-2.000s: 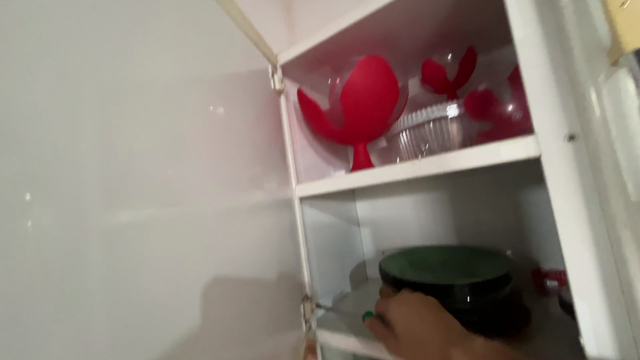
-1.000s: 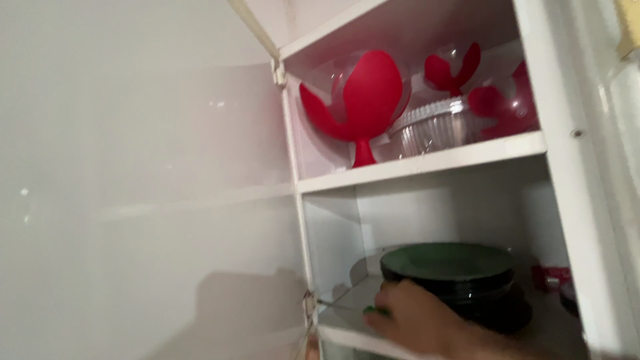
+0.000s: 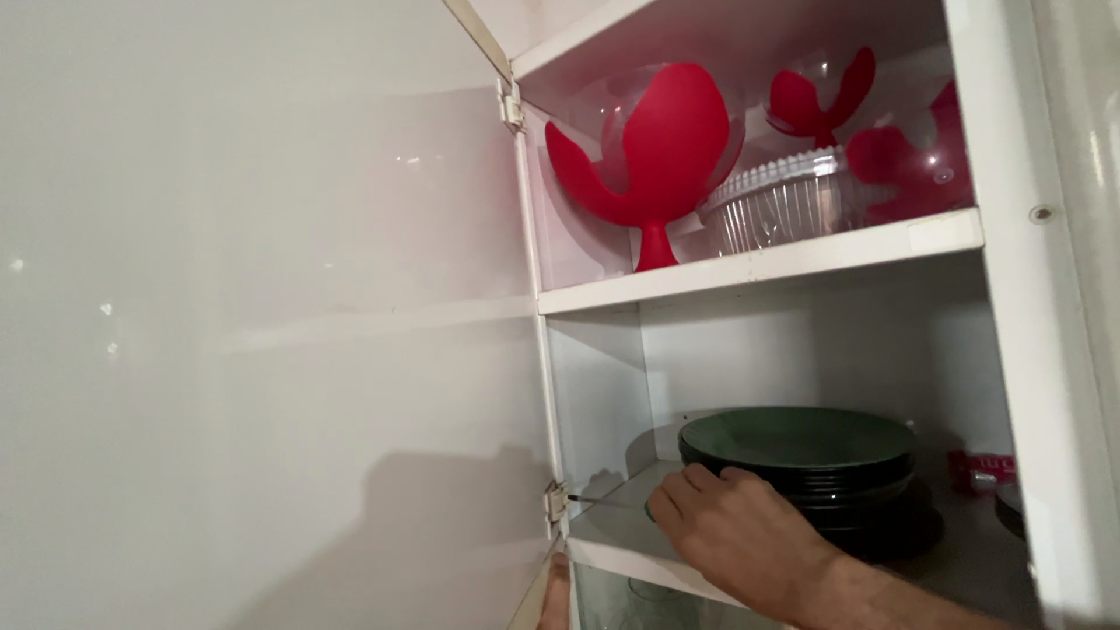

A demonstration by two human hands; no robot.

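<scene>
My right hand [image 3: 744, 525] is closed around the green handle of a screwdriver [image 3: 608, 501], in front of the stacked dark green plates. The screwdriver's thin shaft points left, and its tip is at the lower cabinet hinge [image 3: 556, 506]; whether it sits in a screw cannot be told. Of my left hand [image 3: 556, 595] only a finger shows at the bottom edge, upright against the door edge just below that hinge. The rest of that hand is hidden. The white cabinet door [image 3: 262, 262] stands open on the left.
Dark green plates [image 3: 796, 437] are stacked on the middle shelf, with a red packet [image 3: 980, 472] to their right. The upper shelf [image 3: 761, 262] holds red petal-shaped bowls [image 3: 678, 131] and a clear ribbed plastic container [image 3: 779, 206]. An upper hinge [image 3: 510, 105] joins door and frame. Glassware [image 3: 647, 604] shows below.
</scene>
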